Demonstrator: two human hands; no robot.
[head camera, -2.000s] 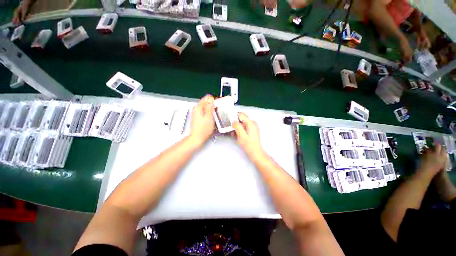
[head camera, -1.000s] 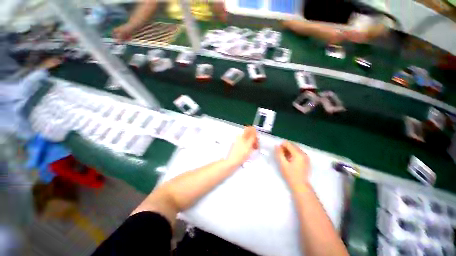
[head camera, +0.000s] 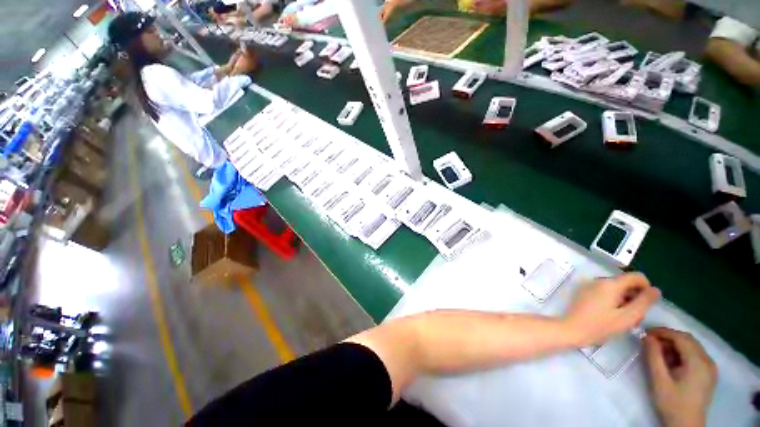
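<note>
My left hand (head camera: 615, 304) is low over the white mat (head camera: 500, 334), fingers curled and pinched together. My right hand (head camera: 682, 375) is close beside it at the lower right, also curled. I cannot tell whether either holds a small part. A thin, clear rectangular piece (head camera: 615, 357) lies on the mat between and below the hands, partly covered by the left one. A second pale thin rectangle (head camera: 547, 278) lies farther left, with a tiny dark speck beside it. A white front housing with a dark window (head camera: 619, 237) lies just beyond the mat's far edge.
Long rows of stacked white housings (head camera: 367, 221) run along the bench at left. A metal post (head camera: 379, 87) stands beside the green belt (head camera: 517, 179), which carries scattered housings (head camera: 450, 170). A worker (head camera: 171, 96) is at far left, near a cardboard box (head camera: 221, 253).
The view has swung left, showing the aisle and another worker. The white housing held in both hands two seconds ago is no longer in them. My hands are now lower and close together at the mat.
</note>
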